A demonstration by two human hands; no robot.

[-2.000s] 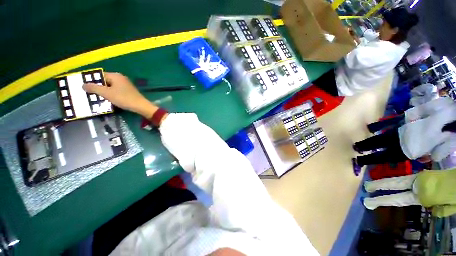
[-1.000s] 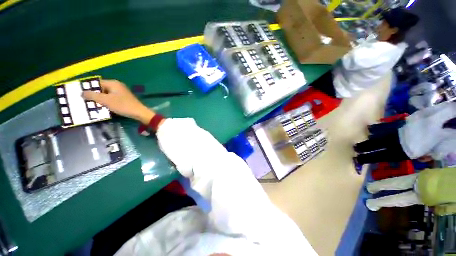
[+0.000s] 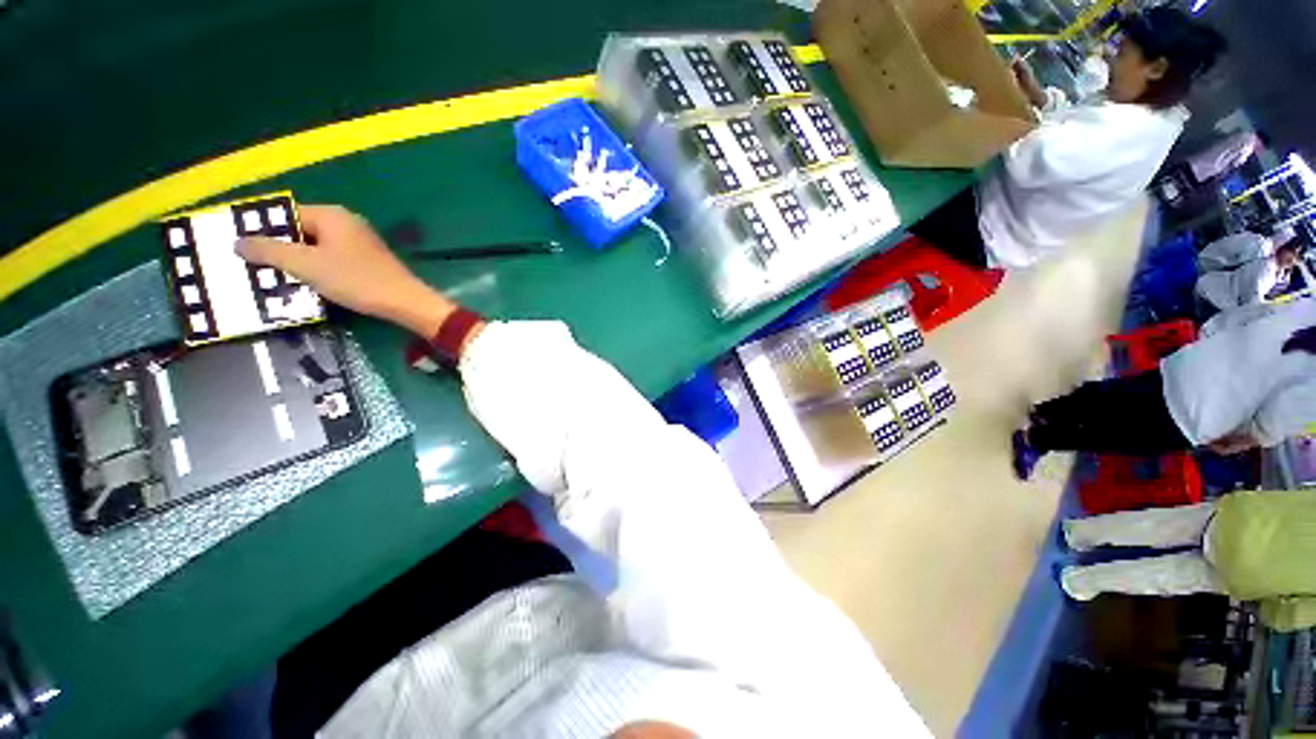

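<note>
My right hand (image 3: 351, 263) comes from the right in a white sleeve and grips the right edge of a battery pack (image 3: 217, 274), thumb on top. The battery shows black-and-white blocks and yellow edges. It is over the upper edge of an open device housing (image 3: 217, 419), covering part of it; I cannot tell if they touch. The housing has a black frame and grey inside, and lies on bubble wrap (image 3: 123, 578). My left hand is not in view. A skin-toned patch at the bottom edge is unclear.
A thin black tool (image 3: 484, 251), clear film (image 3: 459, 459) and blue bin (image 3: 585, 173) of white bits lie right of the housing. Beyond are a battery tray (image 3: 751, 173), a cardboard box (image 3: 917, 87) and a lower battery stack (image 3: 844, 390). A person (image 3: 1075, 173) sits upper right; others are far right.
The camera view has shifted slightly. My right hand holds the battery over the housing's upper edge in all frames, with little movement against it. People at the right have moved.
</note>
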